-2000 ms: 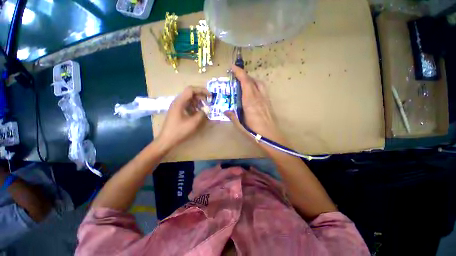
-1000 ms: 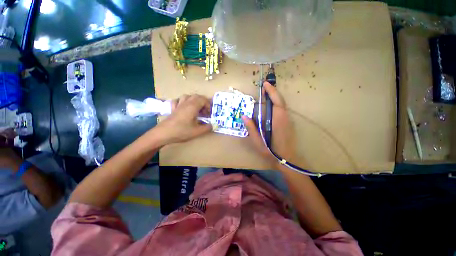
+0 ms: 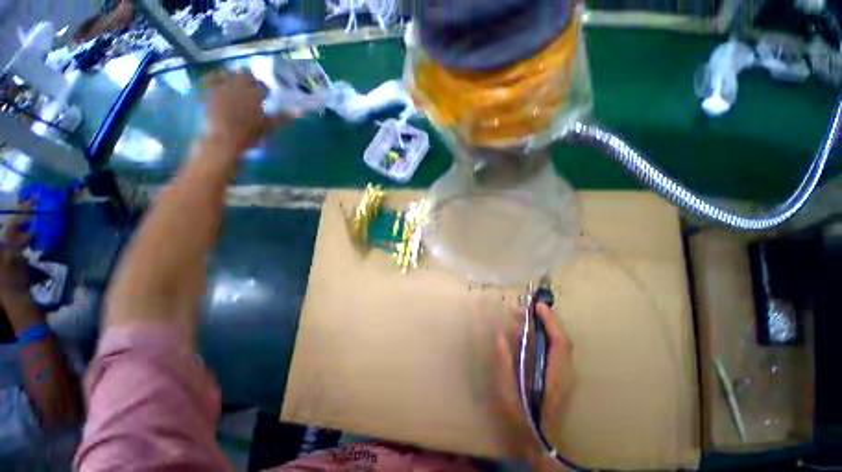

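Note:
My left hand (image 3: 235, 106), blurred, is stretched out over the green surface at the upper left. Its fingers are at the left edge of a blurred white square housing (image 3: 303, 81) and appear to hold it. A bagged cable (image 3: 369, 100) runs right from that housing. My right hand (image 3: 554, 369) holds the black soldering iron (image 3: 540, 346) upright over the tan cardboard (image 3: 397, 359), tip pointing away from me. The iron's cord runs down along the handle. A bundle of yellow-ended green wires or components (image 3: 388, 230) lies at the cardboard's upper left.
A cloudy fume hood (image 3: 503, 221) with orange wrapping hangs over the cardboard's far edge, with a ribbed metal hose (image 3: 683, 198) at right. Another white housing (image 3: 397, 149) lies on the green surface. A brown tray (image 3: 785, 415) is at right. Another person's arm (image 3: 42, 359) shows at left.
The view has tilted up. My left hand has moved from the cardboard to the far green surface. The housing between my hands is no longer on the cardboard. My right hand still holds the iron.

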